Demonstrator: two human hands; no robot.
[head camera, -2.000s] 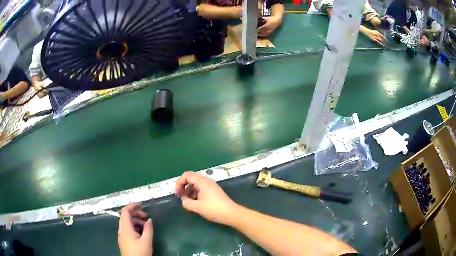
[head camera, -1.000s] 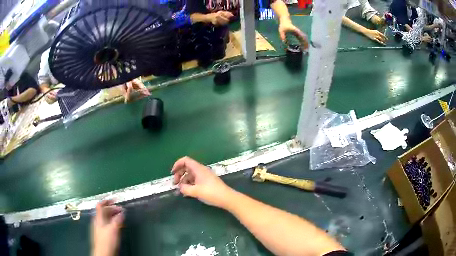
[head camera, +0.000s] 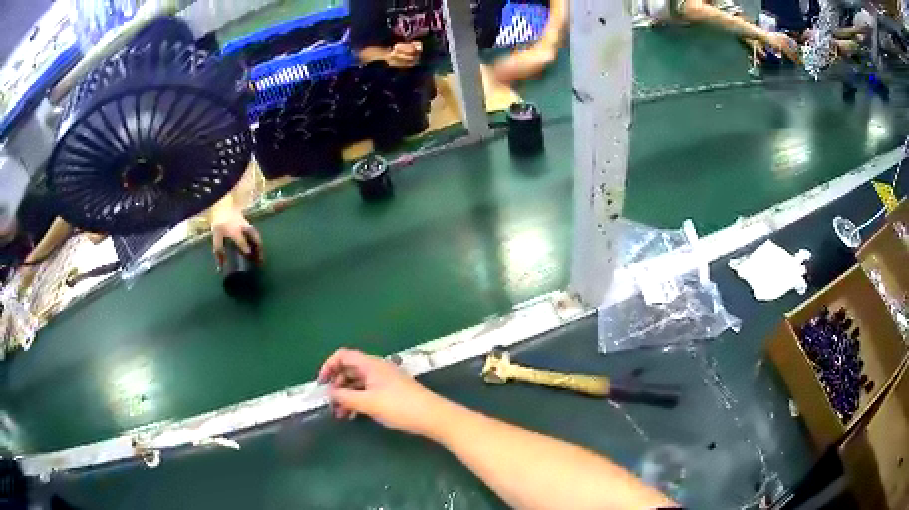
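My right hand (head camera: 367, 390) rests at the chipped white rail (head camera: 444, 349), fingers loosely curled and holding nothing. My left hand is out of the picture. On the green belt (head camera: 399, 264) beyond the rail, one black cylinder (head camera: 239, 281) lies at the left under another person's hand. Two upright black units with detailed tops stand near the belt's far edge, one left of centre (head camera: 374, 181) and one further right (head camera: 525, 131). None of them touches my hand.
A hammer (head camera: 558, 381) lies right of my hand. A clear bag (head camera: 663, 304) is by the white post (head camera: 598, 149); a white rag (head camera: 772, 271) and a carton (head camera: 802, 374) of small dark parts are further right. A black fan (head camera: 150, 159) is upper left.
My left hand has left the picture. Another person's hand has come onto the left cylinder. The hand on the right-hand upright unit has let go. The view has shifted.
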